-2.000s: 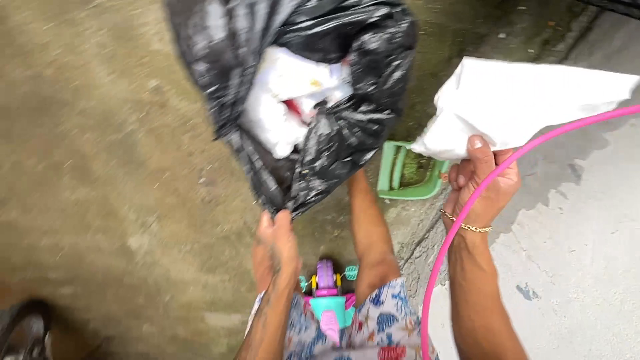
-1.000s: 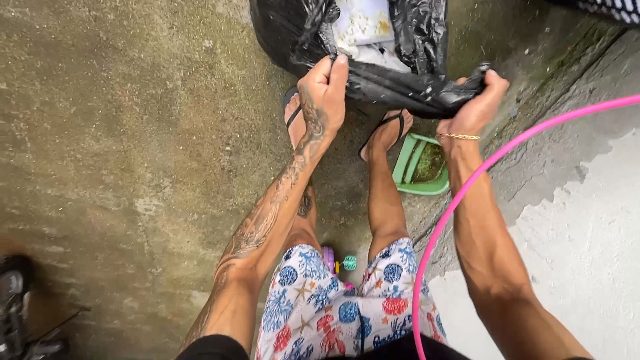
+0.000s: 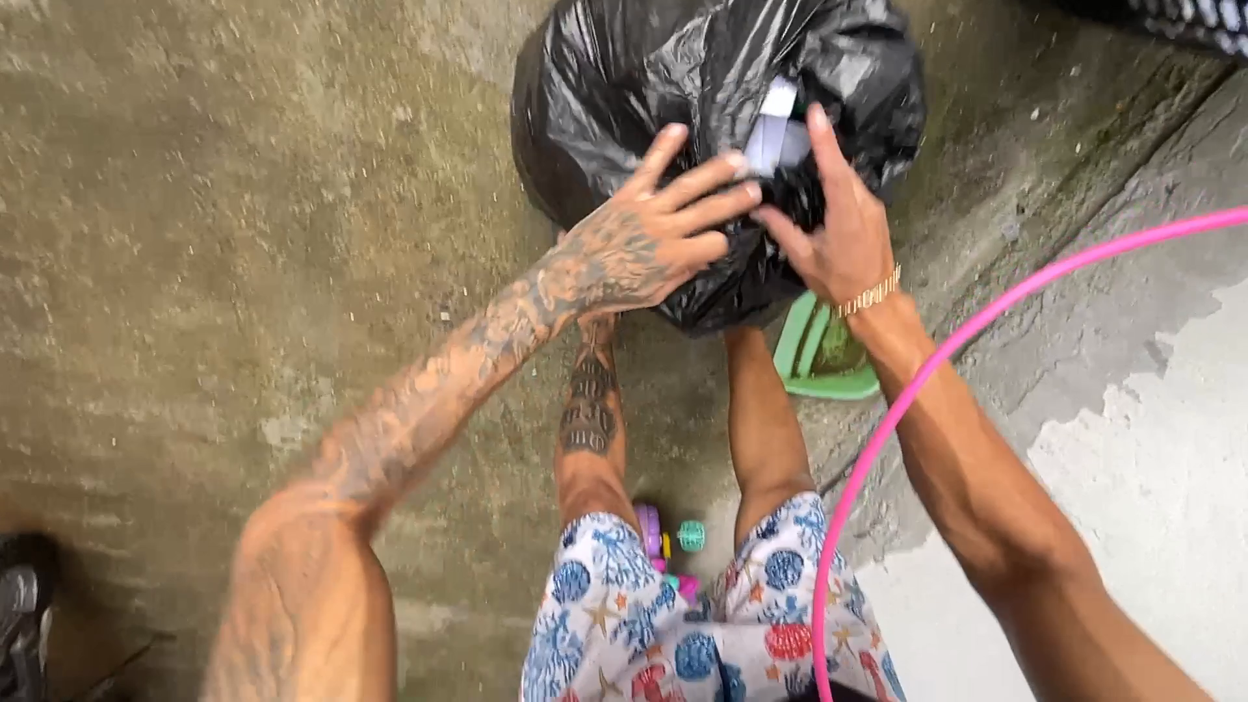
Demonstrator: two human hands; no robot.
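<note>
A full black plastic garbage bag (image 3: 624, 107) stands on the floor at the top centre, its mouth partly gathered. White waste (image 3: 777, 136) shows through the gap. My left hand (image 3: 673, 219), with a tattooed forearm, lies spread over the bag's near side, its fingers apart. On the right of the gap is my right hand (image 3: 838, 214), thumb and fingers apart at the plastic, a gold bracelet (image 3: 871, 294) on its wrist. Neither hand plainly grips the plastic.
A green plastic dustpan (image 3: 829, 356) lies on the stained concrete floor (image 3: 292, 195), right of my legs. A pink hose or hoop (image 3: 936, 361) curves across the right side. Behind my legs is a colourful toy (image 3: 650, 531). Dark objects sit at the lower left and upper right.
The bag's wide mouth has been drawn mostly together. Both hands have let go of its rim and moved onto the top. The white sheet in my right hand two seconds ago is no longer there.
</note>
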